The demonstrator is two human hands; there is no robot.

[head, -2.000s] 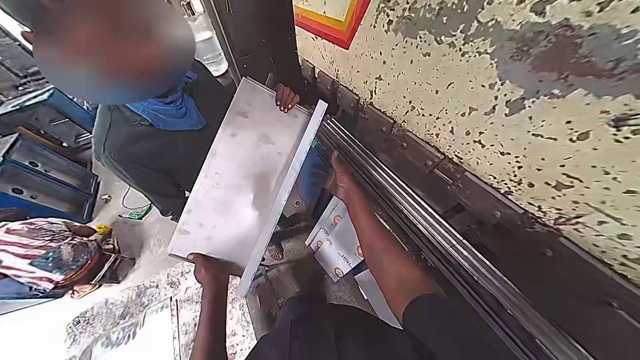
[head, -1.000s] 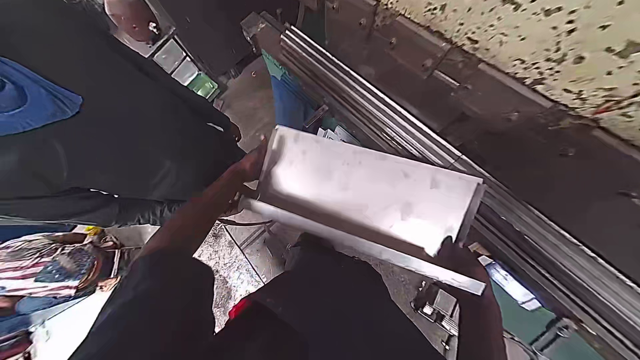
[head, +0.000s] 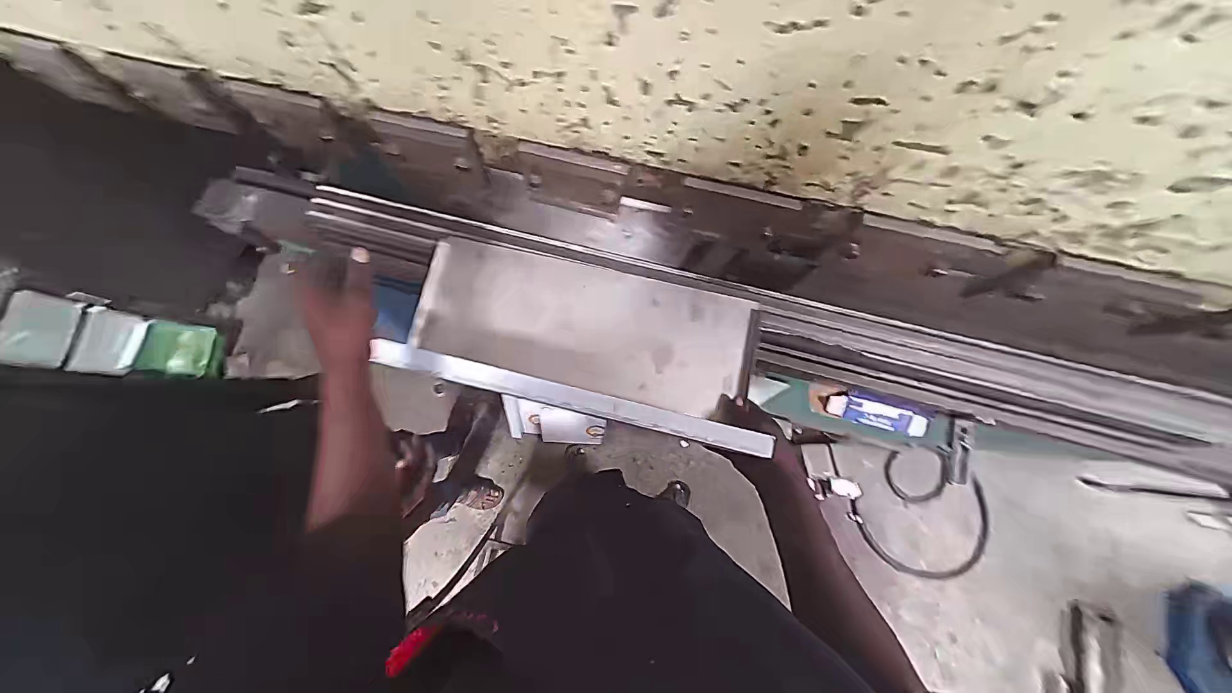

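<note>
A rectangular folded sheet-metal panel (head: 587,327) with a bright lip along its near side lies level in the middle of the view. My right hand (head: 756,428) grips its near right corner. Off the panel's left end, my left hand (head: 337,289) is raised and blurred, its fingers apart and nothing seen in them. Long metal bars (head: 866,332) run just beyond the panel; whether it touches them cannot be told.
Beyond the bars stands a mottled yellow wall (head: 722,87). White and green containers (head: 178,348) are at the left, near dark clothing. A blue-and-white box (head: 876,414) lies below the bars, with a looped black cable (head: 977,539) on the floor. Another hand (head: 414,467) shows under the panel.
My left hand has let go of the panel's left end, which it held one second ago. My right hand still holds the other end. The view has swung toward the wall.
</note>
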